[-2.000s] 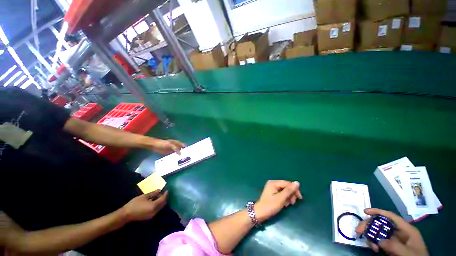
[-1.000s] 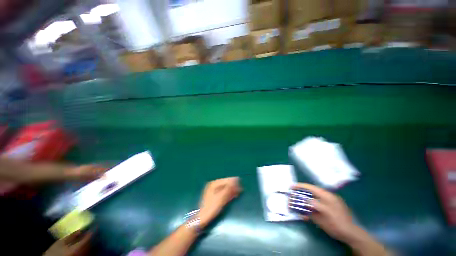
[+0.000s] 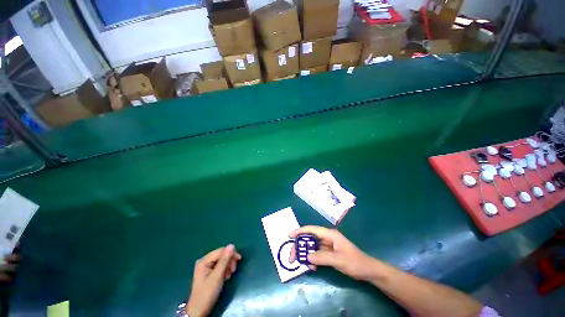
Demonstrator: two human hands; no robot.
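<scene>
My right hand (image 3: 337, 252) holds a glossy black rounded-square device (image 3: 306, 248) with light marks on its face, over the edge of a white card or flat box (image 3: 278, 229). A thin black ring (image 3: 280, 262) lies on that card, partly hidden by my fingers. Printed leaflets or cards (image 3: 325, 195) lie in a loose white stack just behind. My left hand (image 3: 212, 277) rests empty on the green bench to the left of the card, fingers loosely curled, with a bracelet at the wrist.
A red board (image 3: 461, 186) with rows of white discs and cables lies at the right. A white box (image 3: 17, 213), a person's hand (image 3: 8, 266) and a yellow sheet (image 3: 59, 309) show at the left edge. Cartons (image 3: 241, 65) stand behind the bench.
The view has swung right: the other person is mostly out of the picture and the red board has come in. My right hand still holds the black device beside the ring.
</scene>
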